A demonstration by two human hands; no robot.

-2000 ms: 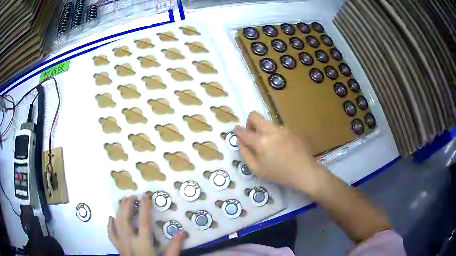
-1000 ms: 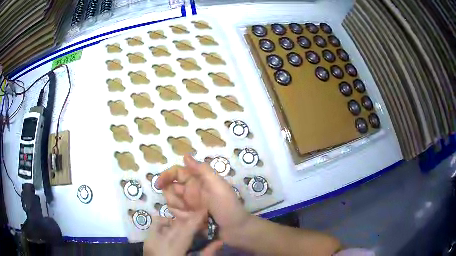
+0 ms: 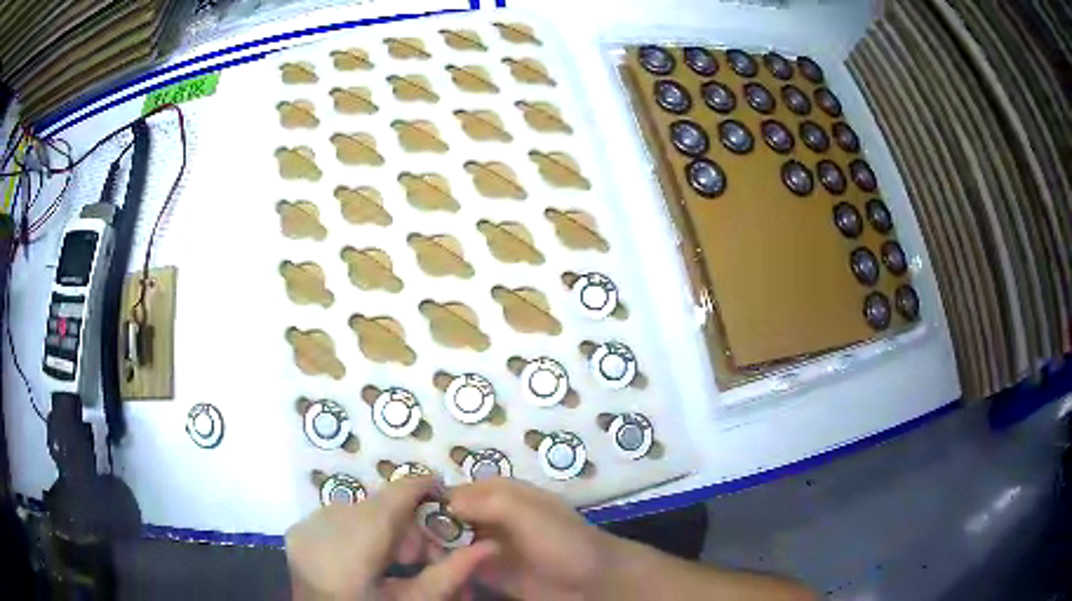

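My left hand (image 3: pixel 353 546) and my right hand (image 3: pixel 529 534) meet at the bottom centre, in front of the foam tray's near edge. A silver-ringed speaker driver (image 3: pixel 444 525) with a grey centre is held between their fingertips. Which fingers bear it is partly hidden. The white foam packing tray (image 3: pixel 269 294) lies flat before me. Its two nearest rows hold silver-ringed discs, and one more disc (image 3: pixel 596 296) sits at the right end of the third row. The other cut-outs show brown. My hands overlap the tray's near edge.
Dark-faced discs (image 3: pixel 705 177) lie on a cardboard sheet (image 3: pixel 764 276) in a clear tray at right. A loose disc (image 3: pixel 205 425), a handheld meter (image 3: pixel 73 305) and a tan board (image 3: pixel 159 352) are at left. Stacked cardboard dividers (image 3: pixel 940 176) stand far right.
My right hand has left the foam's right side and joined my left at the bottom centre. A disc now shows between them. The view has shifted, so the trays appear higher and further right.
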